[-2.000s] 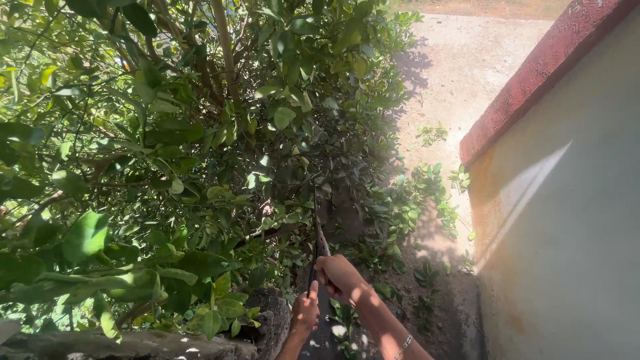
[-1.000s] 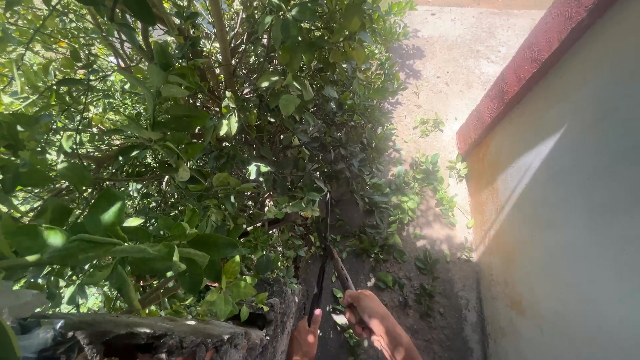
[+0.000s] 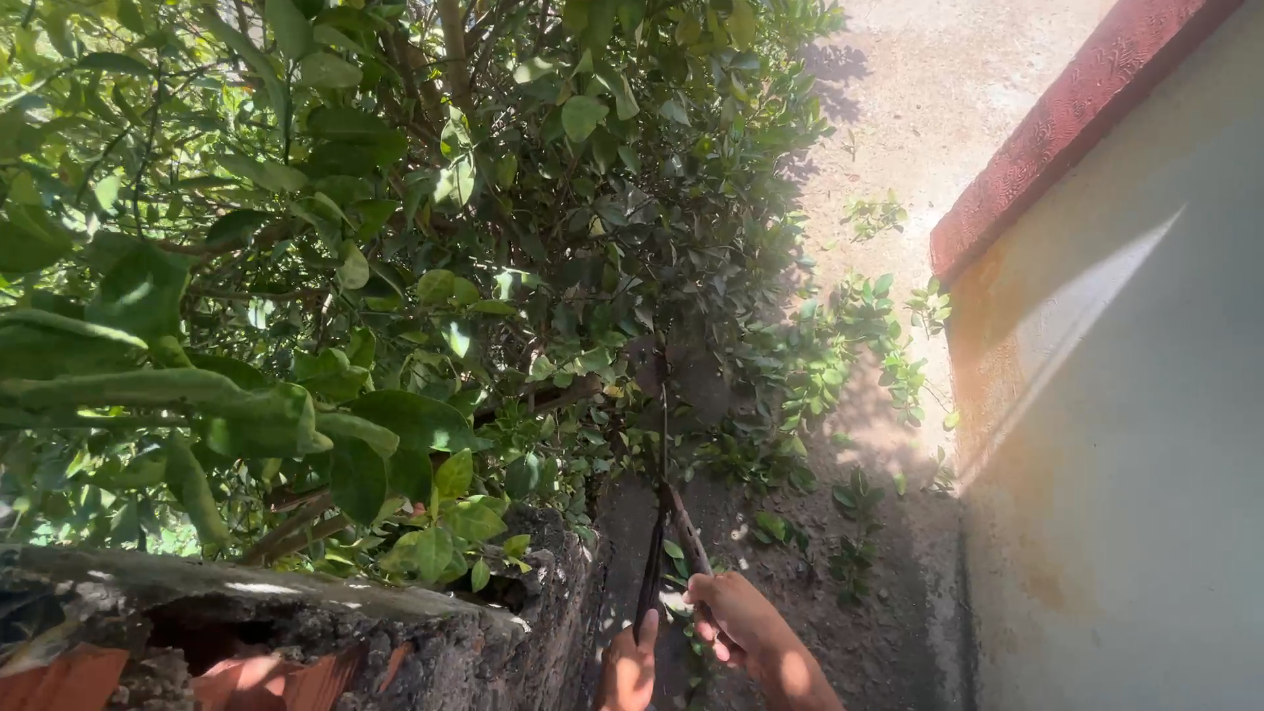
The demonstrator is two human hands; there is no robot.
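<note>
A pair of hedge shears [image 3: 665, 444] points away from me at the lower middle, its long dark blades among the leaves at the right side of a leafy green bush [image 3: 592, 227]. My left hand [image 3: 628, 667] is closed on the dark left handle, thumb on top. My right hand [image 3: 736, 617] grips the other handle, which angles out to the right. The two handles stand somewhat apart. Whether the blades touch a twig cannot be made out.
A rough, broken masonry wall [image 3: 296, 592] with exposed red brick runs along the lower left. A pale wall [image 3: 1136, 444] with a red coping [image 3: 1047, 128] rises at the right. Cut leafy sprigs [image 3: 859, 336] lie on the sunlit ground between bush and wall.
Two seconds ago my hands were close together at the handles. They have since moved apart, and the shears' handles have spread. The view has shifted slightly.
</note>
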